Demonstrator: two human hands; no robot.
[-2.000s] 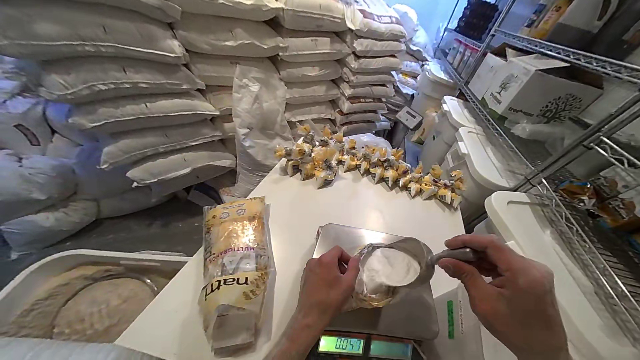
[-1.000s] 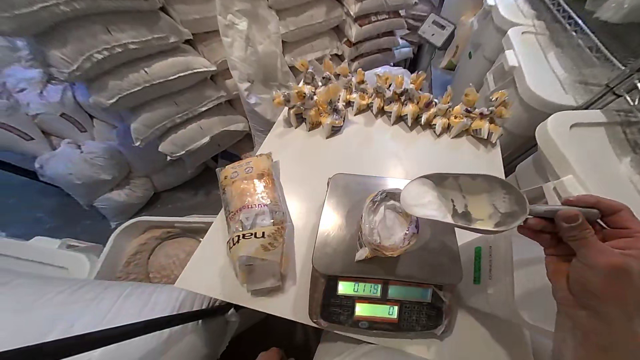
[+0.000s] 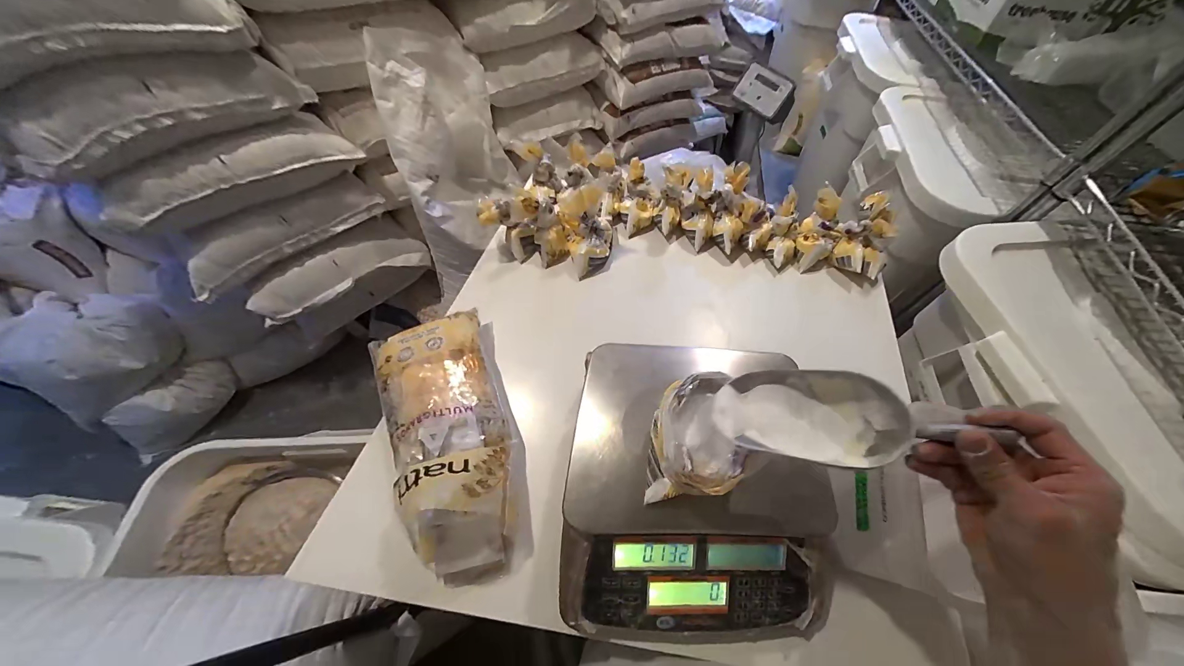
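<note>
My right hand (image 3: 1027, 499) grips the handle of a metal scoop (image 3: 888, 425) that holds white powder. The scoop's lip lies over the mouth of an open plastic bag (image 3: 661, 462) with white powder in it. That bag stands on the steel pan of a digital scale (image 3: 610, 407) with lit displays. My left hand is out of view. To the left of the scale, a stack of flat printed plastic bags (image 3: 453, 444) lies on the white table (image 3: 546, 314).
Several small tied bags (image 3: 694, 217) line the table's far edge. Stacked sacks (image 3: 231, 139) rise behind. A tub of flakes or grain (image 3: 157, 481) sits at lower left. Lidded white bins (image 3: 1008, 305) and a wire shelf (image 3: 980, 83) stand at right.
My left hand, at the bag two seconds ago, has left the view. The scoop now tips over the bag's mouth, and the lit reading has risen. The view has shifted.
</note>
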